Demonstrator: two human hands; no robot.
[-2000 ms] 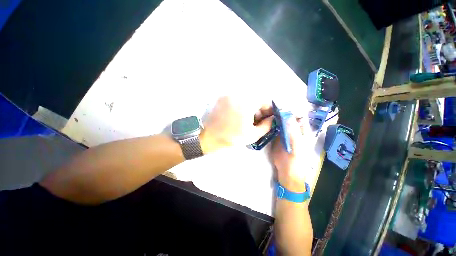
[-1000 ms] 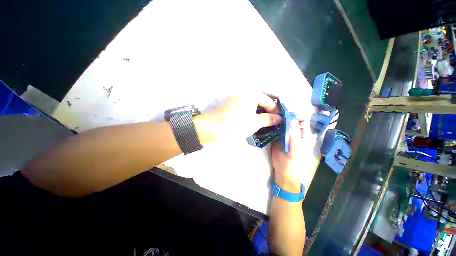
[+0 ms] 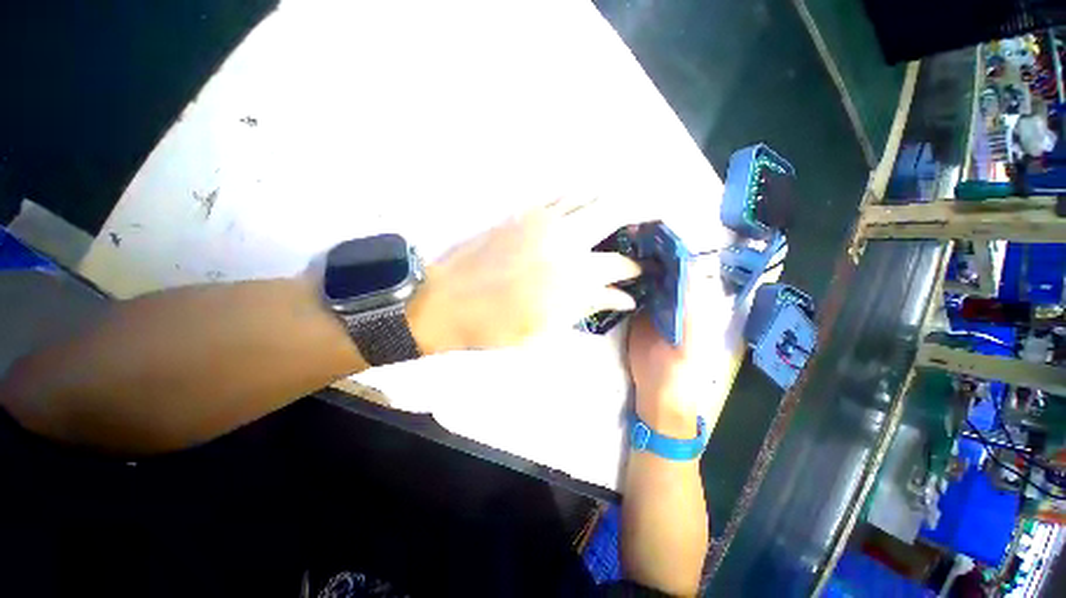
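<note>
My left hand point(image 3: 526, 280), with a watch on its wrist, reaches in from the left. Its fingers are on the dark open housing point(image 3: 604, 319), which shows a green edge below them. My right hand point(image 3: 678, 362), with a blue wristband, holds the blue back cover point(image 3: 669, 280), tilted on edge beside the housing. The inside of the housing is mostly hidden by fingers and cover. The white work sheet point(image 3: 386, 129) lies under both hands.
An open unit point(image 3: 756, 190) with a green board edge stands at the sheet's right edge. Another blue part point(image 3: 748, 266) and a second open unit point(image 3: 781, 335) with thin wires lie below it. The conveyor point(image 3: 871, 386) runs along the right.
My left hand's fingers are more spread at the housing. The cover in my right hand has turned, so its broad dark face now shows. The view has shifted slightly.
</note>
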